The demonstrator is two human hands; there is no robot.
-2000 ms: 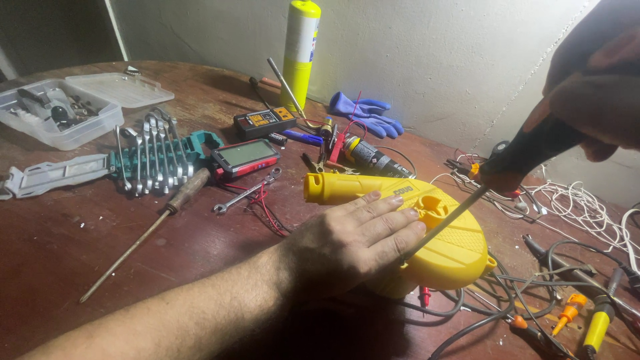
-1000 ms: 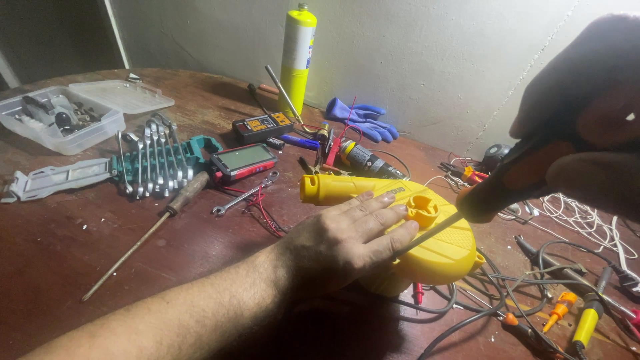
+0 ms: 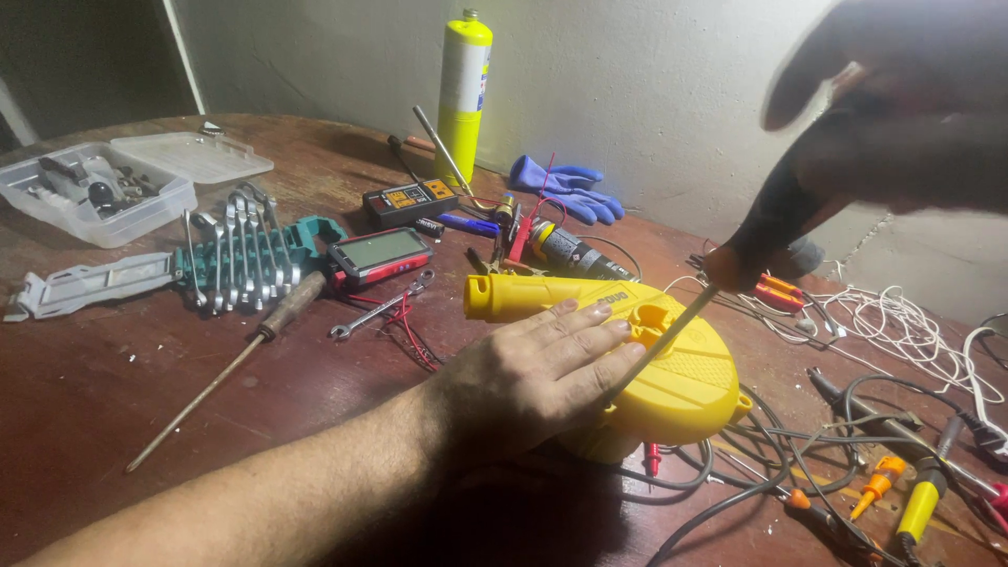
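Observation:
My left hand (image 3: 551, 362) lies flat, fingers spread, on a yellow plastic housing (image 3: 685, 386) with a round body and a tubular spout at its left. At upper right, my blurred right hand (image 3: 890, 118) is on the dark handle of a long screwdriver (image 3: 669, 335). The shaft slants down to the left across the housing, close beside my left fingertips. Its tip is hidden near the housing's lower edge. Just above my left index finger is an opening in the housing. How the right fingers close round the handle is partly blurred.
Left are a wrench set (image 3: 244, 252), a wooden-handled screwdriver (image 3: 268, 331), a multimeter (image 3: 379, 253) and a plastic box (image 3: 102, 197). Behind stand a yellow gas cylinder (image 3: 465, 102) and blue gloves (image 3: 567, 189). Cables (image 3: 756, 472) and a yellow-handled soldering iron (image 3: 921, 504) lie right.
My right hand has shifted on and around the screwdriver handle, and the handle now stands steeper than one second ago. My left hand has stayed on the yellow housing.

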